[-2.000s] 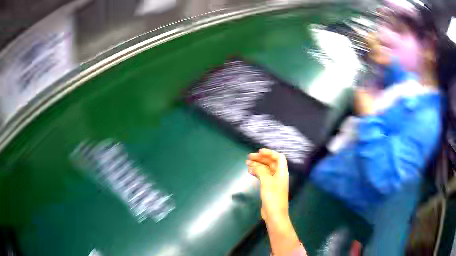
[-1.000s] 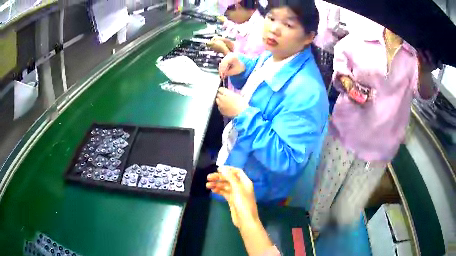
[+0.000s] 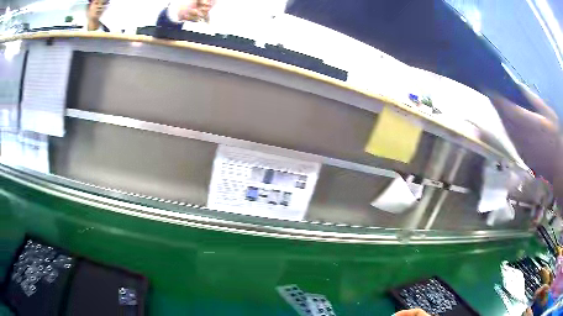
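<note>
A black divided tray (image 3: 75, 281) lies at the lower left of the head view, cut off by the bottom edge. Many small ringed plates (image 3: 37, 265) are heaped in its left side and a few lie in its right side. Clear strips with dark rings (image 3: 308, 301) lie at bottom centre. A second black tray (image 3: 432, 296) holding many plates lies at lower right. Only a sliver of my right hand (image 3: 411, 313) shows at the bottom edge, in front of this tray; its fingers cannot be made out. My left hand is out of the picture.
The green bench (image 3: 222, 271) runs along the lower part, below a metal rail and a grey panel. A printed sheet (image 3: 264, 182) and a yellow sheet (image 3: 394, 134) are on the panel. People's parts show at the top and right edges; a blurred shape is at upper right.
The view has swung left and up to the panel. The filled tray now sits at the lower right edge, another tray shows at left, and my right hand has dropped almost out of view.
</note>
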